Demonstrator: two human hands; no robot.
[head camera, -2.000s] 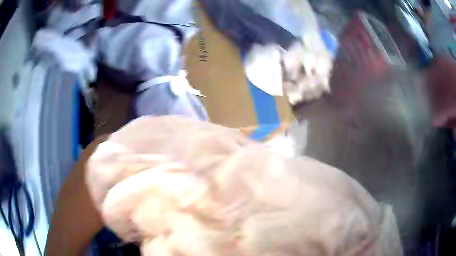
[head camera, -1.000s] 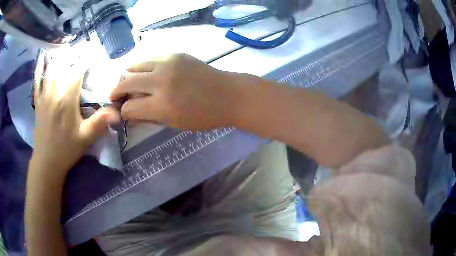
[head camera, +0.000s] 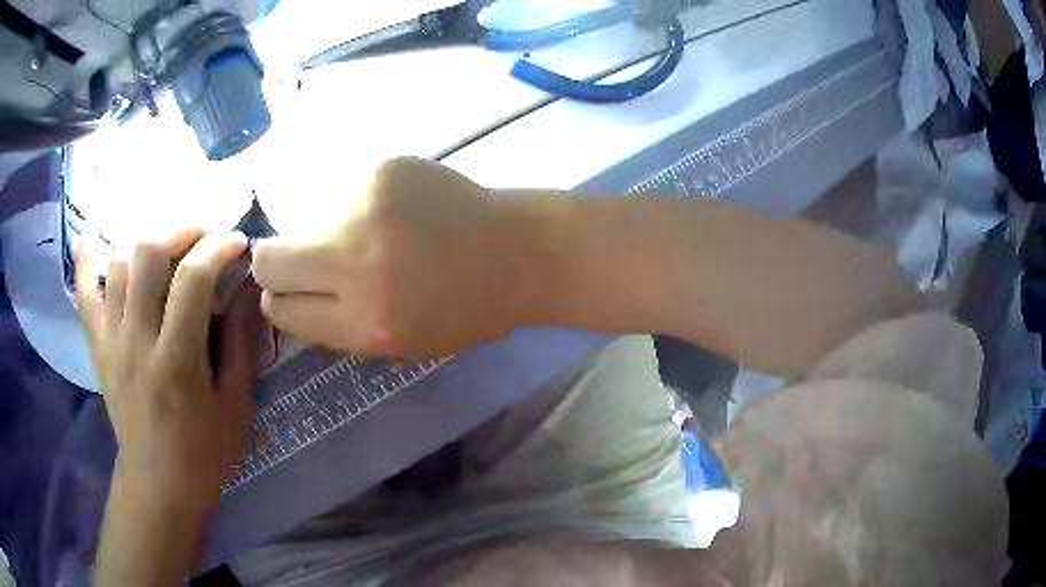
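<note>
A small dark fabric piece (head camera: 257, 218) shows as a pointed tip between my hands on the white machine bed (head camera: 379, 126). My left hand (head camera: 172, 310) has its fingers bent on the piece from the left. My right hand (head camera: 367, 269) pinches it from the right, fingertips close to the left ones. Most of the piece is hidden by the fingers. The grey-blue ribbed knob (head camera: 224, 103) stands just above the hands. Needle and presser foot are lost in glare.
Scissors with blue loop handles (head camera: 608, 86) lie on the bed at the top, blades pointing left. The machine head (head camera: 57, 80) is at top left. A printed ruler scale (head camera: 333, 407) runs along the front table edge. Pale and dark fabric strips (head camera: 941, 195) hang at right.
Two seconds ago the view showed a pale sleeve and bundled cloth instead. Since one second ago, my left fingers have curled in, the pale flap below them is gone from view, and a dark tip shows above.
</note>
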